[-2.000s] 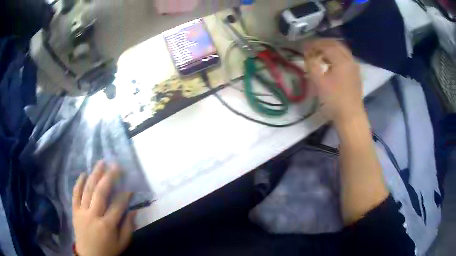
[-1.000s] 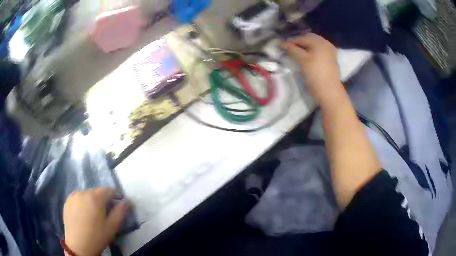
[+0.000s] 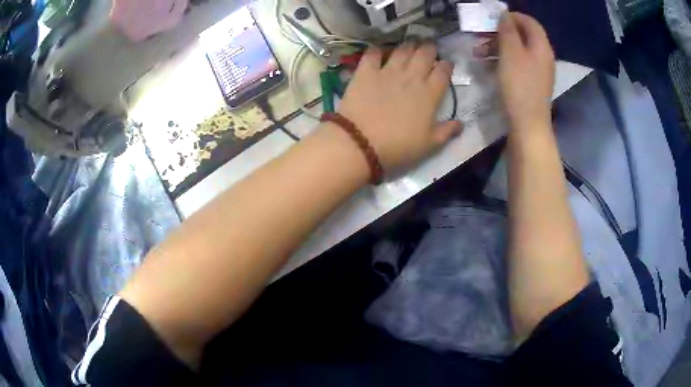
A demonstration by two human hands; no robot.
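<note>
My right hand (image 3: pixel 526 64) pinches a small white label (image 3: pixel 482 17) between thumb and fingers at the upper right. My left hand (image 3: pixel 398 109) lies palm down over the scissors, fingers spread; whether it grips anything is hidden. Part of the scissors' green handle (image 3: pixel 331 91) shows left of the fingers, with a bit of red above. Another whitish label or clear piece (image 3: pixel 461 73) lies between the hands. The pale blue-grey lining panel (image 3: pixel 106 204) lies at the left by the sewing machine (image 3: pixel 64 113), with no hand on it.
A lit phone (image 3: pixel 242 60) with a black cable lies on the worn bed plate (image 3: pixel 189 140). A pale cable loops beside the scissors. A white device (image 3: pixel 390 10) and a pink object (image 3: pixel 148 17) are at the back. Pale cloth (image 3: pixel 447 280) hangs below the white table edge.
My left hand has left the lining panel and moved right and up onto the scissors. My right hand has drawn up with a white label now clearly visible in its fingers.
</note>
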